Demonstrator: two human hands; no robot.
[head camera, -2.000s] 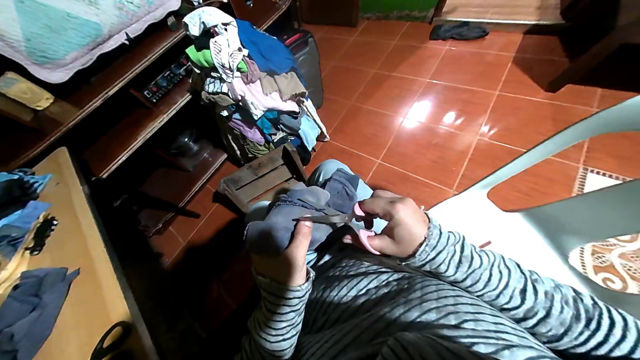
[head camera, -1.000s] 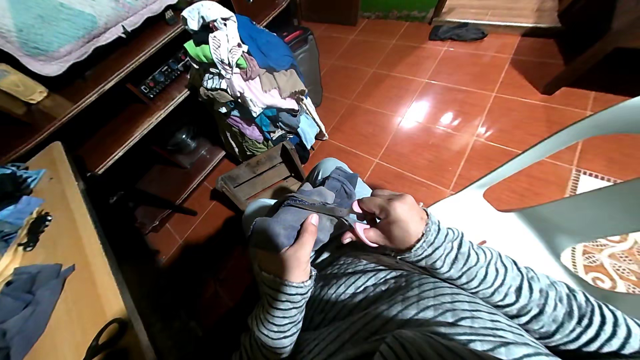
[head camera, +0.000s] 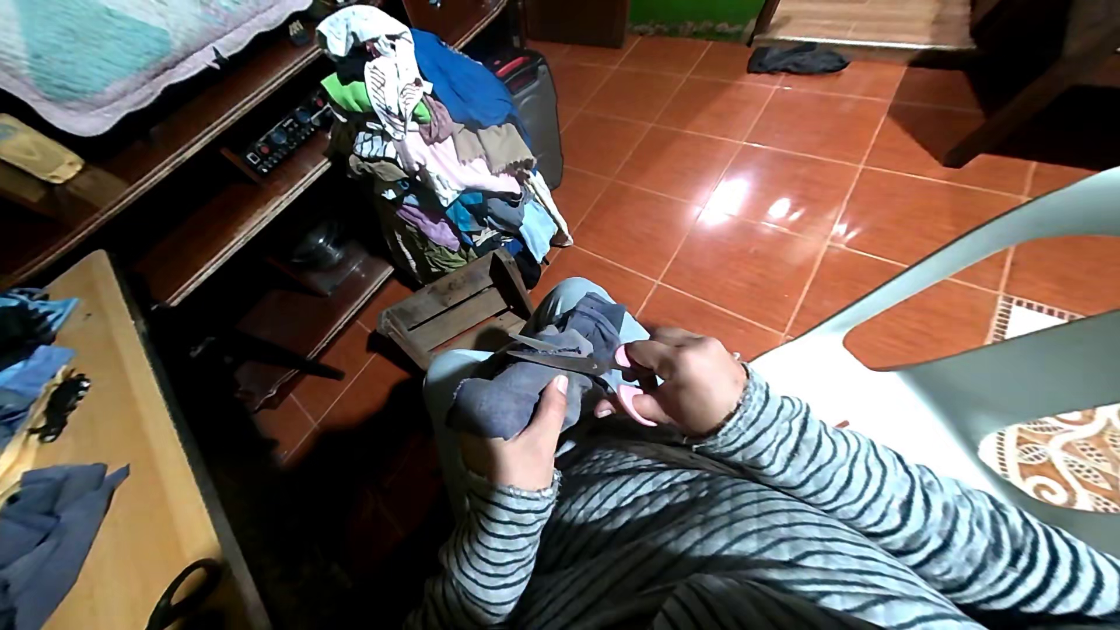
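A bunched grey-blue cloth (head camera: 499, 398) lies over my lap, and my left hand (head camera: 525, 437) grips it with the thumb on top. Pink-handled scissors (head camera: 560, 360) are in my right hand (head camera: 691, 376), with fingers through the loops. Their blades point left, spread slightly apart over the cloth, just above my left thumb. Folds of the cloth hide part of the left fingers.
A wooden crate (head camera: 446, 306) stands on the tiled floor beyond my knees. Behind it rises a heap of clothes (head camera: 455, 157). At left is a wooden table (head camera: 131, 394) with fabric pieces and black-handled scissors (head camera: 184, 595). A pale plastic chair (head camera: 875, 411) stands at right.
The scissor blades, close together one second ago, are now spread apart. Both hands remain at the cloth on my lap.
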